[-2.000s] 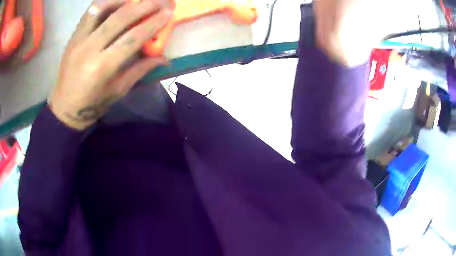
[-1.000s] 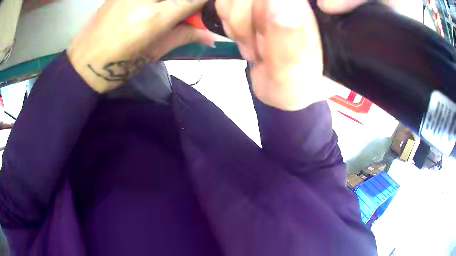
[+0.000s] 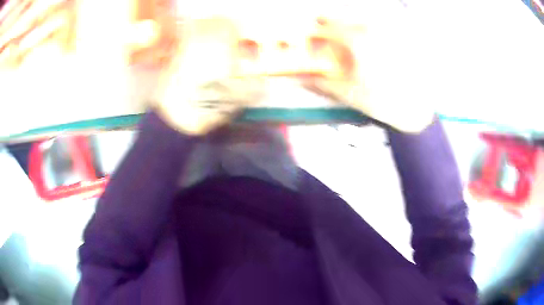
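Observation:
The view is overexposed and blurred. An orange plastic housing (image 3: 283, 67) shows pale and washed out above the green bench edge, with small darker spots along it. My left hand (image 3: 206, 83) holds its left end, with the thumb along the near side. My right hand (image 3: 382, 83) holds its right end, with the thumb pointing inward. Glare hides most of the fingers. No screwdriver can be made out.
The green bench edge (image 3: 298, 115) crosses in front of me. Blurred orange shapes (image 3: 36, 36) lie at the upper left. Red plastic stools stand below the bench at left (image 3: 71, 192) and right (image 3: 525, 179). A blue object (image 3: 534, 295) shows at the lower right corner.
The black screwdriver is gone from view and my right hand has moved off it onto the housing. My hands are farther apart. The view has shifted and brightened strongly.

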